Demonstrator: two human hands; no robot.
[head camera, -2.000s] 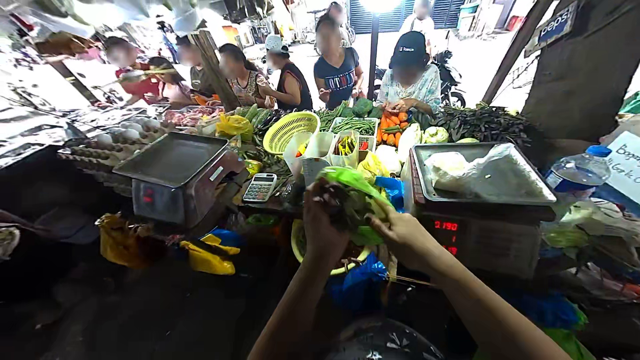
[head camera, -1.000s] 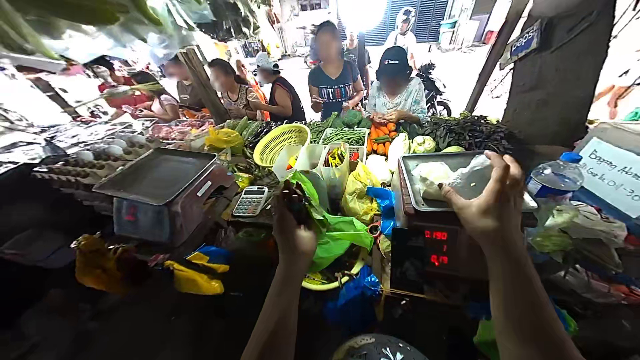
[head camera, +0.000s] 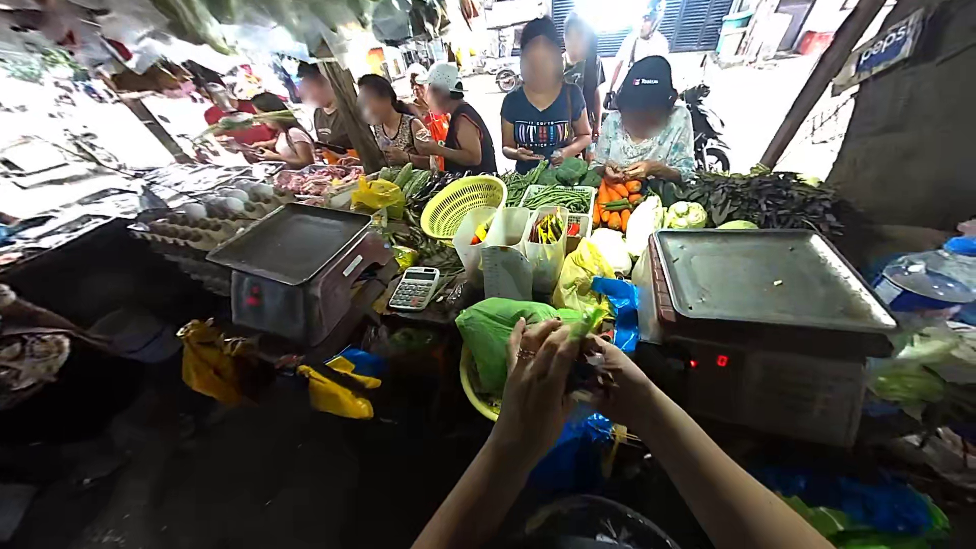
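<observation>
My left hand and my right hand meet low in the middle of the view. Both grip the gathered top of a green plastic bag, whose full body bulges to the left of my left hand. Something dark is between my hands; what it is cannot be told. Under the bag shows the rim of a yellow basket. To the right stands a digital scale with a metal tray, which bears only a tiny scrap. A yellow plastic bag and a blue plastic bag lie just beyond my hands.
A second scale stands at the left, with a calculator beside it. Behind are clear containers of chillies, a yellow colander, carrots, green beans and egg trays. Several people stand across the stall.
The clear bag with pale contents has left the right scale's tray, where my right hand was reaching. My right hand has come back to my left at the green bag.
</observation>
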